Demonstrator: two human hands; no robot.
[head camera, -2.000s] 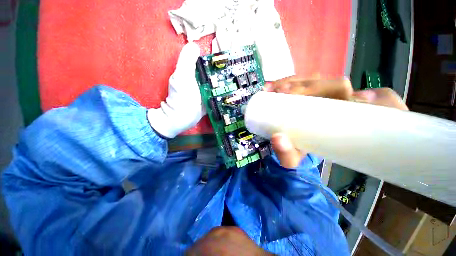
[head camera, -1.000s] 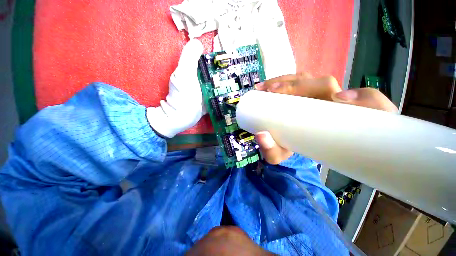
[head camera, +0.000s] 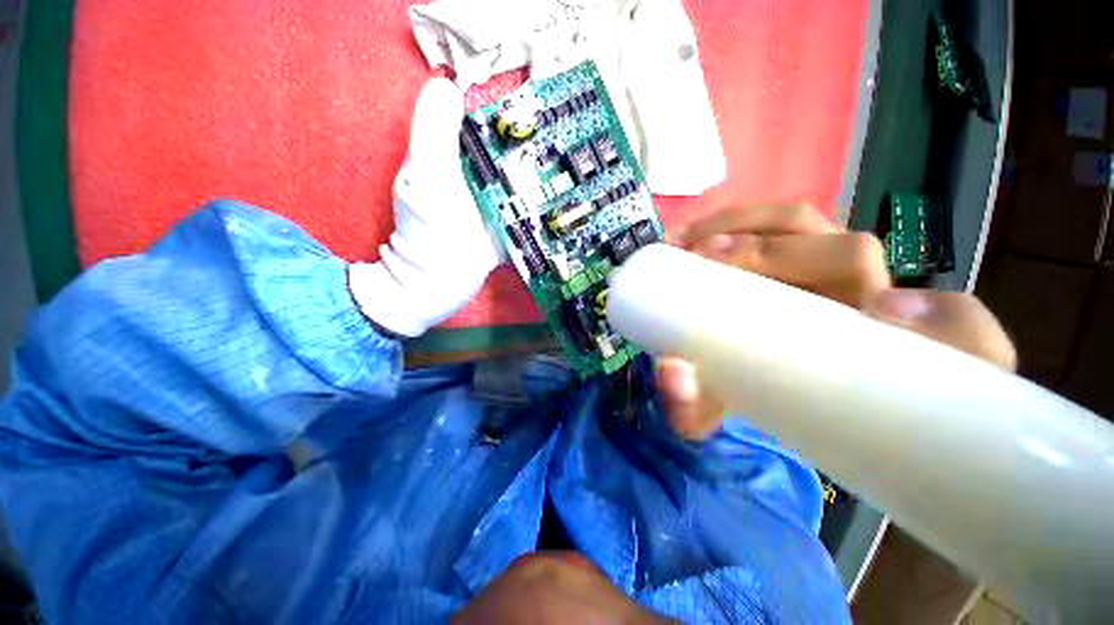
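My left hand (head camera: 437, 238), in a white knit glove, holds a green circuit board (head camera: 564, 195) by its left edge above the mat. The board carries black blocks, yellow-and-black parts and green terminals. My right hand (head camera: 831, 275), bare, grips a thick milky-white glue cartridge (head camera: 855, 403) that runs in from the lower right. The cartridge's front end is over the board's lower group, and covers part of it. The nozzle tip is hidden from view.
A crumpled white cloth (head camera: 666, 104) lies on the red mat (head camera: 244, 122) beyond the board. At the right is a metal-edged belt (head camera: 855, 537) with green boards (head camera: 909, 232) on it. Dark shapes and boxes stand beyond. My blue sleeves and smock fill the near side.
The board has moved up and tilted more. The cartridge's front end has shifted from the middle group to the lower group, and its rear has swung down. My right hand moved slightly right and down.
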